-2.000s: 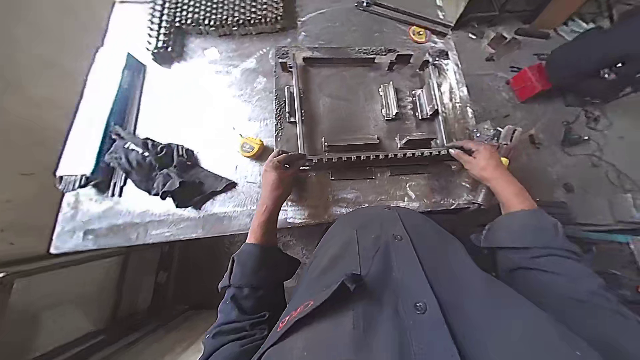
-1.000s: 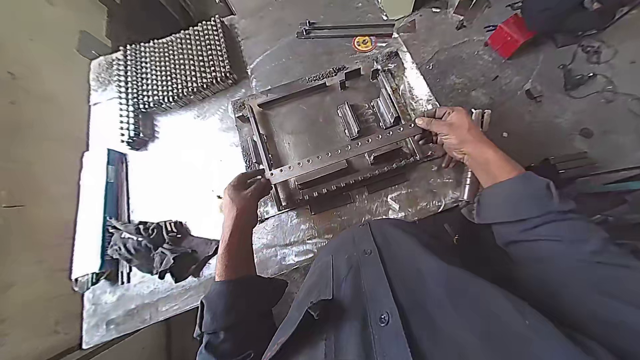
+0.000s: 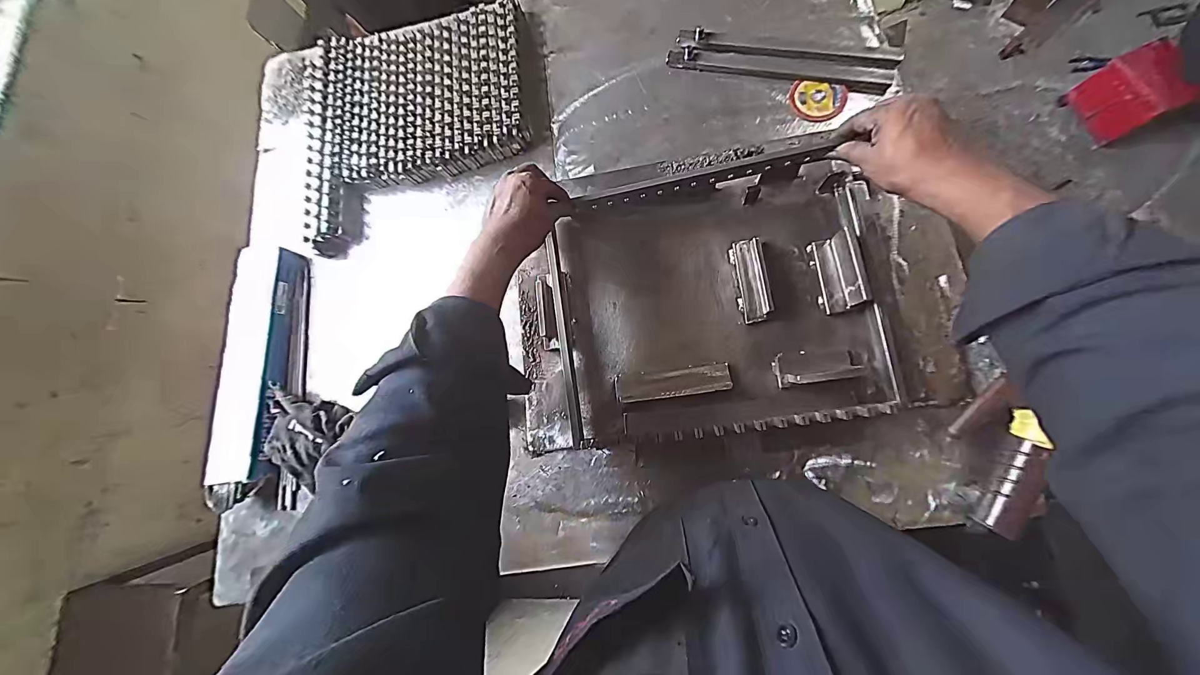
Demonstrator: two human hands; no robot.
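Observation:
Both hands hold a long perforated metal bar at the far edge of a rectangular metal fixture. My left hand grips its left end, and my right hand pinches the right end. Side rails run down the fixture, and a toothed metal strip lies along its near edge. Inside stand short metal blocks: one upright near the middle, one at the right, and two lying crosswise, at the lower left and lower right.
Stacked toothed metal parts stand at the back left. Two metal bars and a yellow and red round object lie beyond the fixture. A dark cloth is at left, a metal cylinder at right. A red object sits far right.
Both hands have carried a bar from the fixture's near side to its far edge. The toothed strip, between the hands two seconds ago, now lies along the near edge. The view has shifted.

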